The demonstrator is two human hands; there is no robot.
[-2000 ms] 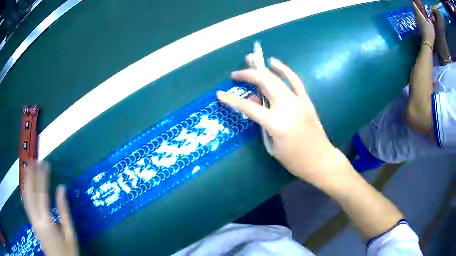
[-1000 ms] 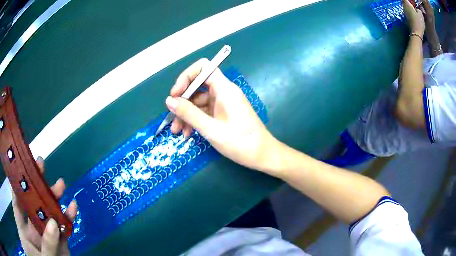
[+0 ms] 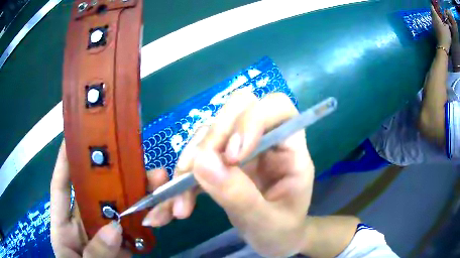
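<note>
The reddish-brown fixture (image 3: 128, 101) stands nearly upright at the left, close to the camera. It has four dark square sockets in a row, each with a pale round component (image 3: 93, 95). My left hand (image 3: 65, 216) holds its lower end from behind, thumb near the lowest socket. My right hand (image 3: 252, 176) holds silver tweezers (image 3: 282, 131), their tip at the edge of the lowest component (image 3: 108, 211). A thin pale piece seems to be at the tip, too small to tell clearly. The blue film (image 3: 267, 75) with rows of ring pieces lies behind my hands.
The green bench (image 3: 323, 55) has a white strip (image 3: 212, 33) running lengthwise. Another strip of blue film (image 3: 30, 234) lies at the lower left. At the right, another person (image 3: 403, 126) works with hands over a blue film (image 3: 418, 24) at the bench.
The fixture, first on the bench at the left, was taken up by my left hand and is now raised closer. My right hand moved from the film to the fixture with the tweezers.
</note>
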